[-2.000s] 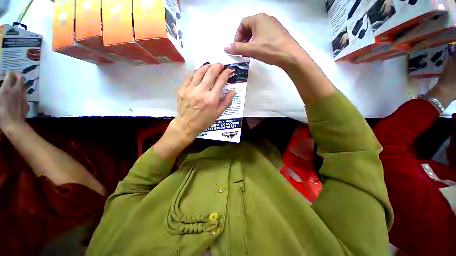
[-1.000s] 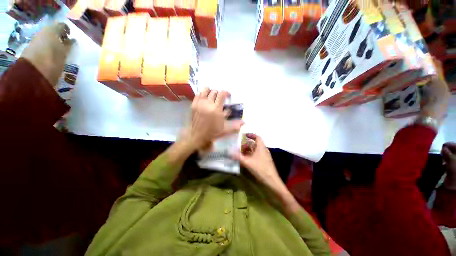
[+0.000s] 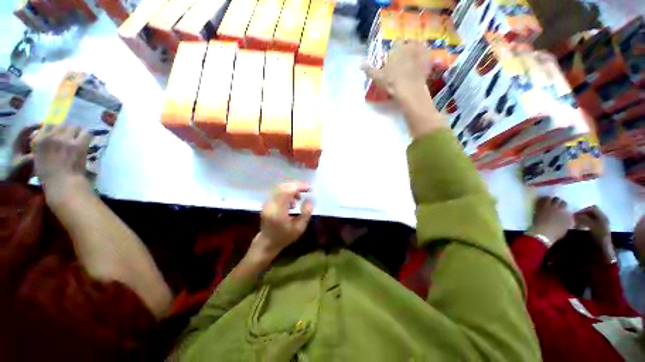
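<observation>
Orange-sided cartons stand side by side in a front row on the white table, left of centre. My left hand is at the table's front edge below this row, fingers partly curled and apart, with nothing seen in it. My right hand reaches far forward to a group of orange and yellow cartons at the back, right of centre. Its thumb points left and the other fingertips are blurred against the cartons. Whether it grips one cannot be told.
More cartons stand behind the front row. Leaning cartons with white printed faces fill the right side. At left, another person's hand is at a carton. At right, a person in red has both hands near the table edge.
The carton between my hands has gone from the table edge. The front row has one more carton at its right end. My right hand has moved forward to the back cartons. The view has shifted.
</observation>
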